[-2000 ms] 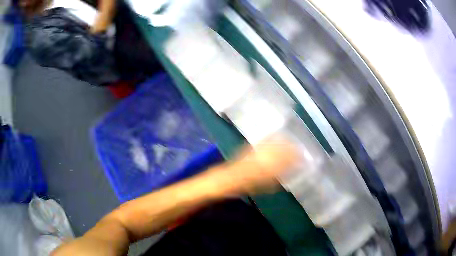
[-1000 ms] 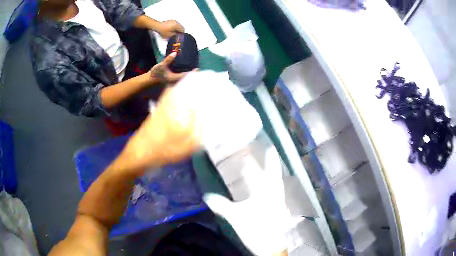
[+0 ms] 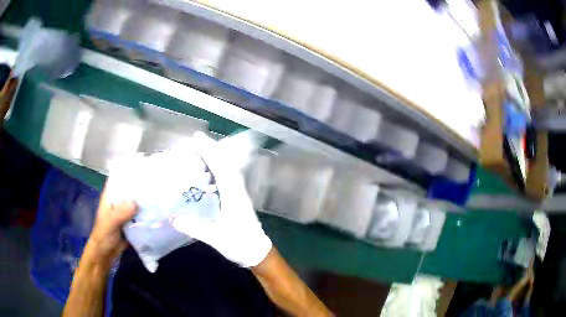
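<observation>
A bagged unit in a cloudy white bag (image 3: 162,232) is held in front of my body, above the near edge of the green bench. My bare left hand (image 3: 113,221) grips its left side. My right hand (image 3: 226,213), in a white glove, lies on its right side with the fingers over the bag. Dark printed marks show on the bag between the hands. A row of open white cartons (image 3: 295,186) stands behind and beside the hands. Two cartons at the row's right end hold bagged items (image 3: 386,218).
A metal rail (image 3: 186,93) divides this row from another row of open cartons (image 3: 248,68) below the white shelf (image 3: 372,46). A small blue bin (image 3: 452,189) is at the shelf end. Another whitish bag (image 3: 53,52) is far left; a blue crate (image 3: 65,229) is lower left.
The view has turned to the right along the bench. My left hand, earlier reaching toward the neighbouring worker's side with the white bag, now holds the bagged unit near my body with my right hand.
</observation>
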